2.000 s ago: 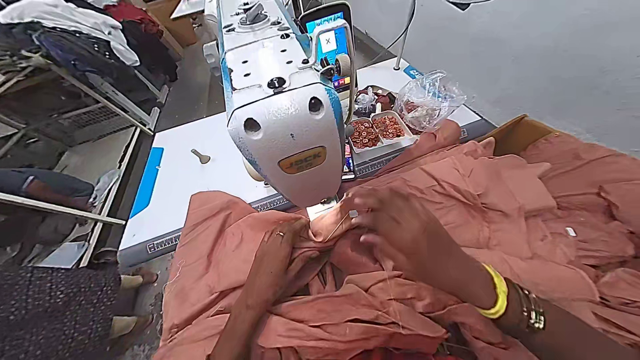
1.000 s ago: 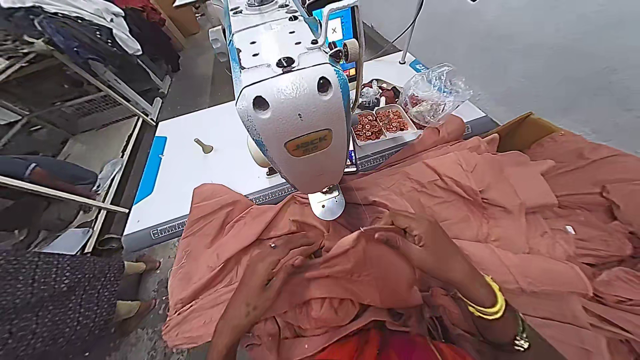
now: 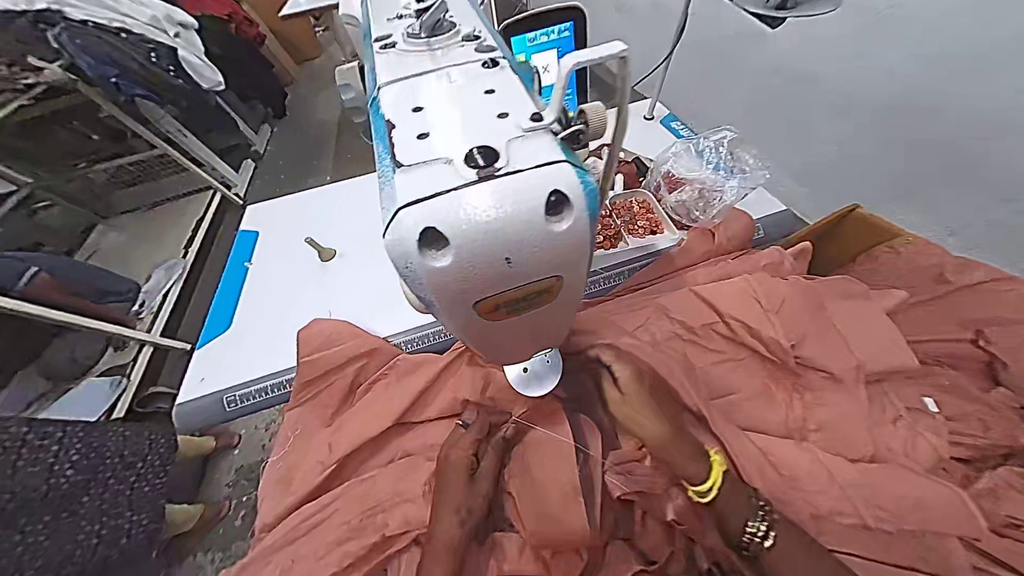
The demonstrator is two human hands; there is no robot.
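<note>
The white head of a Jack sewing machine [image 3: 500, 240] stands over a large spread of salmon-coloured fabric [image 3: 760, 384]. My left hand [image 3: 472, 464] pinches the fabric just below and left of the machine's round metal guard [image 3: 534, 374]. Close to that guard on the right, my right hand [image 3: 640, 400] reaches into the fabric; its fingertips are partly hidden, so its grip cannot be told. A pale thread [image 3: 560, 437] runs slantwise from near my left fingers toward the right.
Beyond the machine, a divided white tray of reddish buttons [image 3: 640, 218] and a clear plastic bag [image 3: 704, 176] sit on the white table [image 3: 288, 280]. A small tool [image 3: 320, 249] lies at left. A cardboard box [image 3: 852, 236] stands right. Another person's arm [image 3: 72, 300] shows far left.
My right hand has moved from the fabric below the machine up beside the guard. My left hand has shifted from its earlier place on the fabric, and the fabric between the hands lies flatter.
</note>
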